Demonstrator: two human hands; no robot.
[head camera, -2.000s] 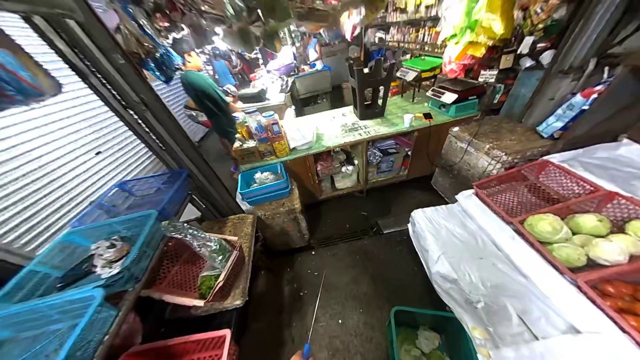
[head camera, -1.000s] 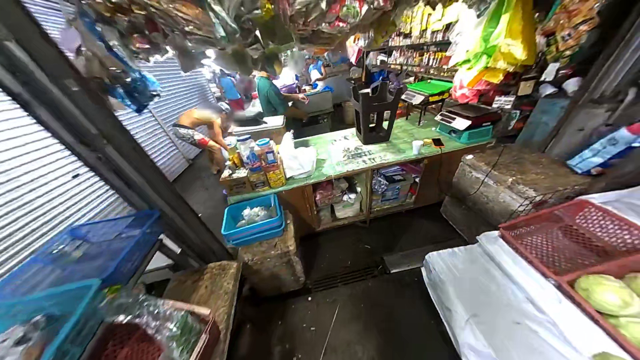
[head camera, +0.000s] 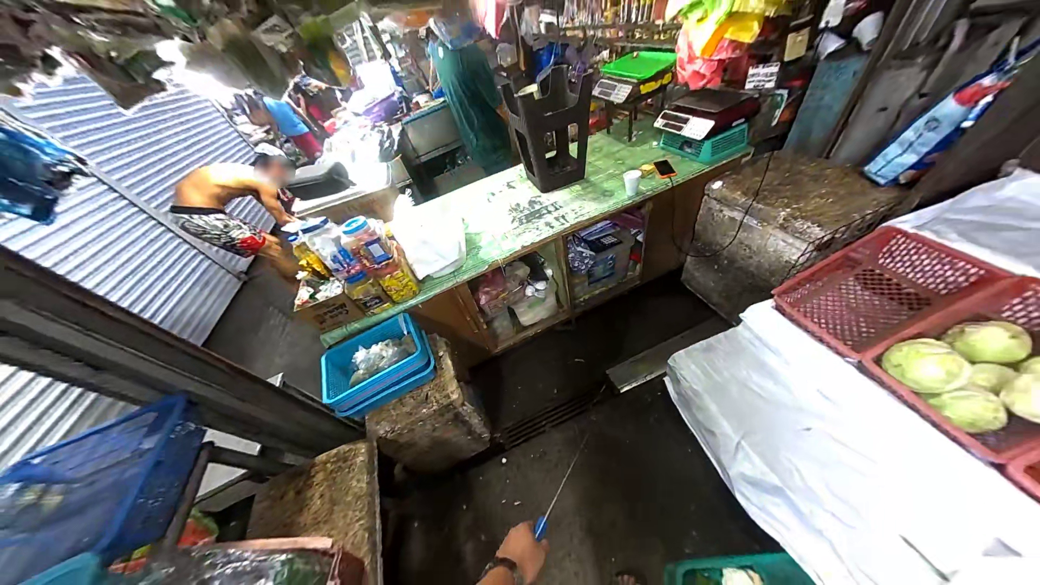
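Note:
At the bottom centre, my right hand is closed round the blue handle of a long thin-bladed knife. The blade points up and away over the dark floor, touching nothing that I can see. A dark band is on the wrist. My left hand is out of view. To the lower right of the hand stands a green crate with pale produce in it. Ahead is a green-topped counter with plastic jars, a white plastic bag, an upturned dark plastic stool and a white cup.
Blue baskets sit on a concrete block at left. Red crates, one with cabbages, stand right beside a white-sheeted table. A floor grate crosses ahead. A bent-over person and a person in green are beyond the counter.
My right hand with the knife has come further into view. The person in green now stands nearer the upturned stool. The view has shifted towards the counter.

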